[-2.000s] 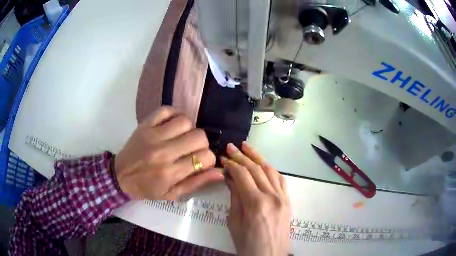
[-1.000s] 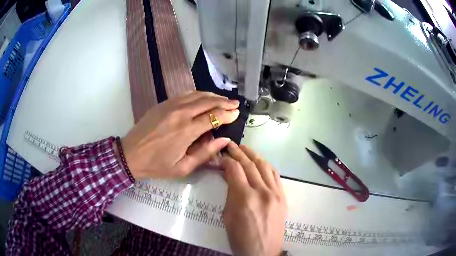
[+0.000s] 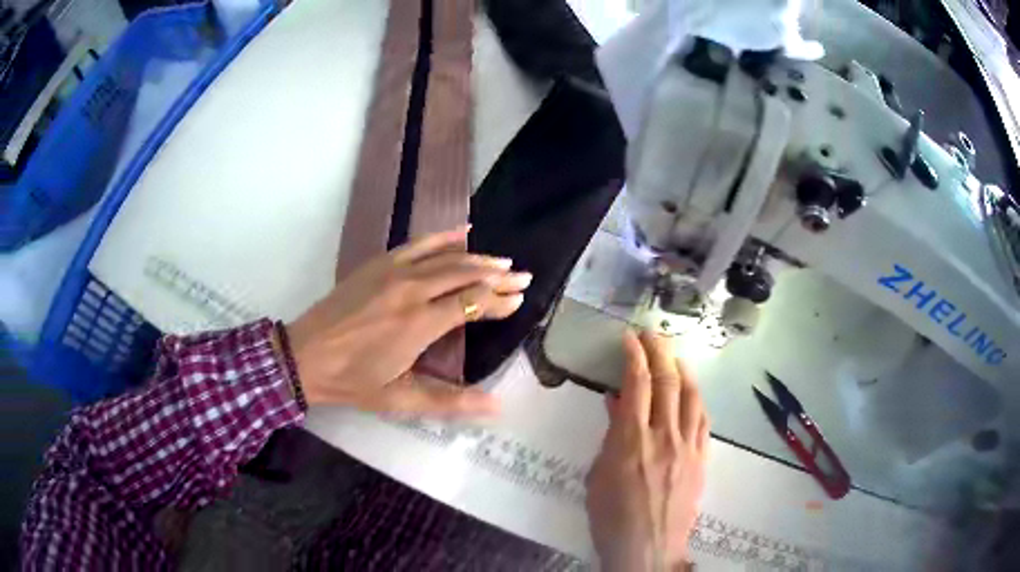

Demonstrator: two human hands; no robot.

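Note:
The pink-brown striped band [image 3: 447,134] with a narrow dark line along its middle runs down the table left of the sewing machine [image 3: 699,168]. Its black face [image 3: 548,190] lies beside it, away from the presser foot [image 3: 677,293]. My left hand [image 3: 408,324] lies flat over the band's lower end, fingers spread; whether it grips the fabric is hidden. My right hand [image 3: 651,447] rests on the machine bed just in front of the presser foot, fingers together, with no fabric seen under it.
Red-handled thread snips [image 3: 808,436] lie on the machine bed at right. A blue plastic basket [image 3: 106,318] with pale sheets stands left of the table. A printed ruler tape [image 3: 503,453] runs along the table's front edge. A white cloth [image 3: 716,28] covers the machine head.
The black fabric has come out from the presser foot and moved left with my left hand. My right hand has parted from the fabric. The view has shifted, so the machine appears further right.

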